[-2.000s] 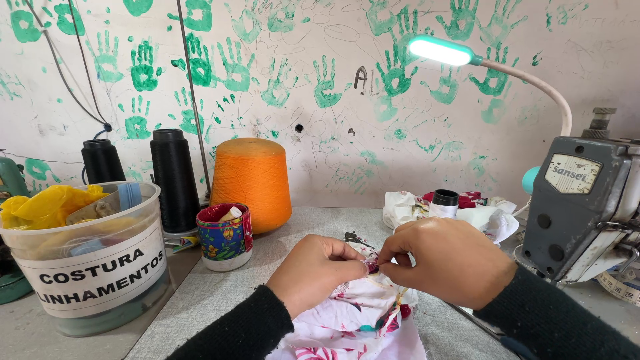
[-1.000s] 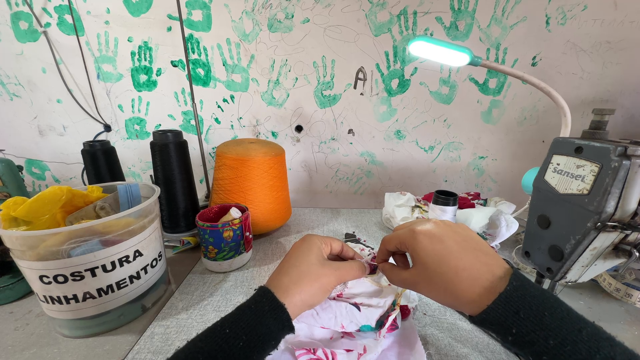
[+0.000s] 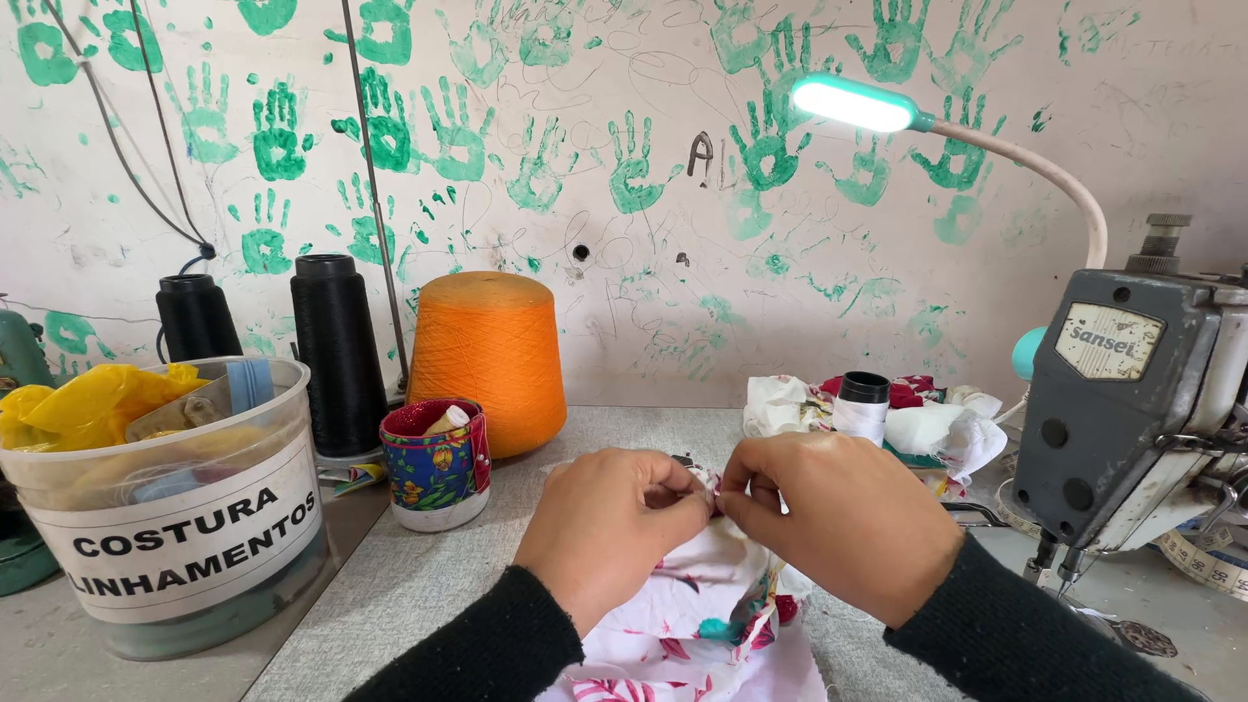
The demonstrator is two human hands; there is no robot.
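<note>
White floral fabric [image 3: 682, 624] with pink, red and teal print lies bunched on the grey tabletop at the lower middle. My left hand [image 3: 614, 526] pinches a gathered bit of it between thumb and fingertips. My right hand [image 3: 838, 517] pinches the same spot from the other side, its fingertips almost touching those of the left. What exactly lies between the fingertips is mostly hidden. A small dark patch of the cloth shows just behind the fingers.
To the left stand a labelled plastic tub [image 3: 161, 478], black thread cones [image 3: 338, 361], an orange yarn cone [image 3: 492, 366] and a fabric-covered cup [image 3: 436, 466]. Rightward are fabric scraps [image 3: 951, 429], a white thread spool [image 3: 861, 409], a Sansei sewing machine [image 3: 1102, 419], a tape measure [image 3: 1199, 561] and a lit lamp [image 3: 853, 101].
</note>
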